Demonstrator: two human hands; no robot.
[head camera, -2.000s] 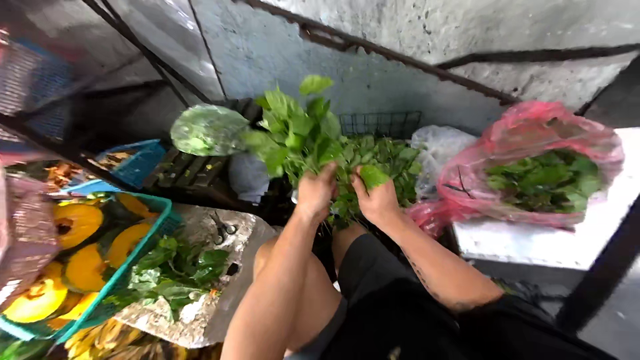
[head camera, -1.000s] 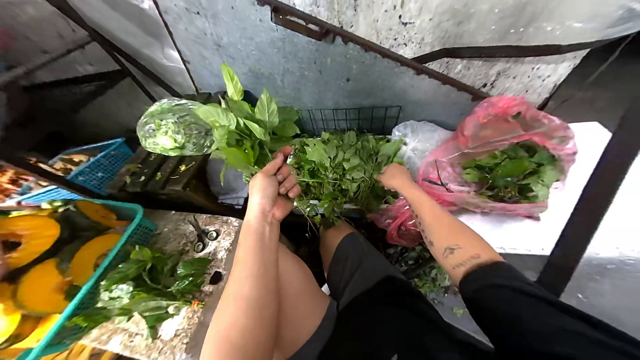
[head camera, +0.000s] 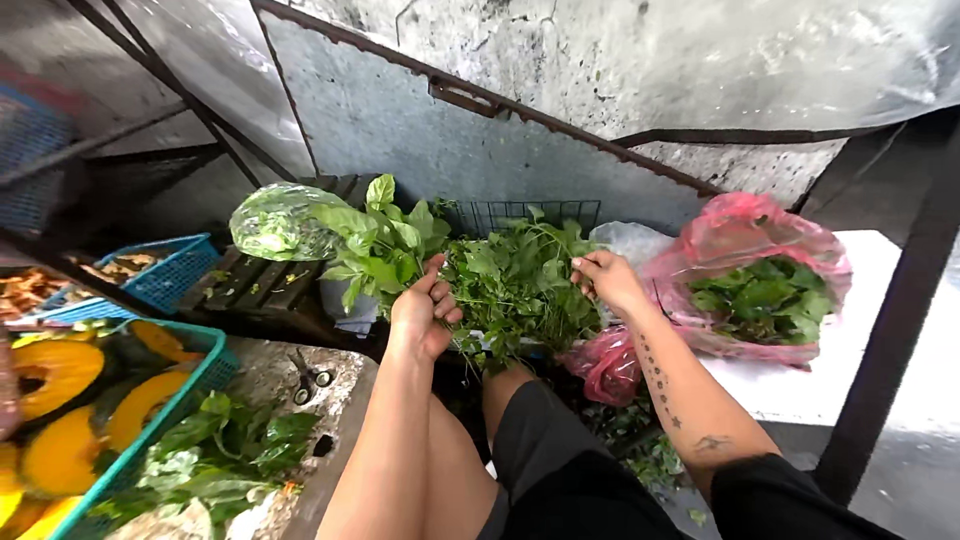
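Observation:
My left hand (head camera: 427, 311) is closed around the stems of a bunch of broad-leaved greens (head camera: 386, 244), which stands up above and left of the fist. Between my hands, a pile of thin-stemmed leafy greens (head camera: 517, 285) fills the front of a black wire basket (head camera: 540, 214). At the right edge of that pile my right hand (head camera: 607, 281) pinches a leafy sprig (head camera: 551, 229) by its stem between thumb and fingers. The lower stems in the pile are tangled, and the basket's lower part is hidden.
A pink plastic bag of leaves (head camera: 761, 300) lies on a white surface at right. At left are scissors (head camera: 307, 379), loose leaves (head camera: 225, 442) on a worn slab, a teal basket (head camera: 161, 420) of cut pumpkin, a blue basket (head camera: 169, 277) and a clear bag of greens (head camera: 281, 225).
Two seconds ago my hands were close together at the bunch; they are now apart. Since one second ago, my right hand has lifted a sprig from the pile's edge.

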